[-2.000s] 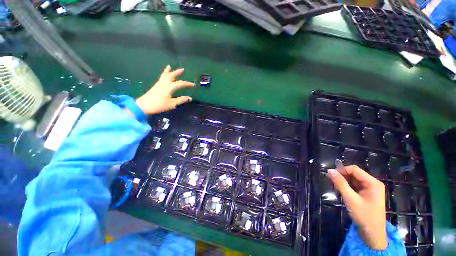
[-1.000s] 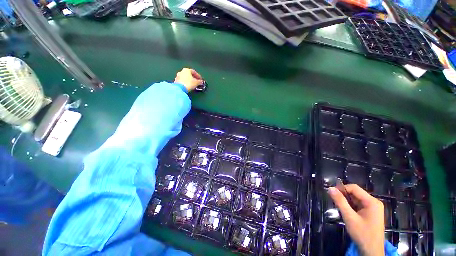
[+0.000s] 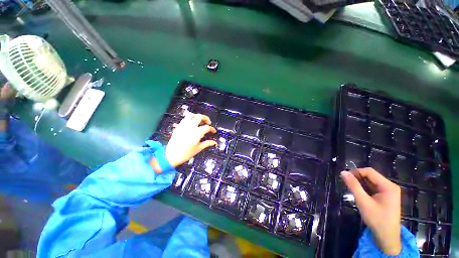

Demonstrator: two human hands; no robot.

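My left hand point(image 3: 188, 141) is over the left side of the left blister tray point(image 3: 287, 103), thumb and fingers apart, with nothing visible between them; it hides some pockets. Shiny modules point(image 3: 239, 173) sit in many of this tray's pockets. My right hand point(image 3: 377, 201) is over the left part of the right blister tray point(image 3: 360, 126), closed on slim tweezers point(image 3: 354, 166) that show only as a short thin piece. A single black module point(image 3: 213, 65) with a pale patch lies on the green mat behind the left tray.
A pale fan point(image 3: 32, 68) stands at the left, beside a white flat object point(image 3: 85, 109) and a rounded grey object point(image 3: 75, 94). A long grey bar point(image 3: 88, 33) reaches in from the upper left. A spare black tray point(image 3: 423, 25) and pale sheets lie at the far edge.
My left hand has left the module on the mat and come back over the left tray, its fingers now apart. My right hand still holds the tweezers over the right tray. The view has shifted.
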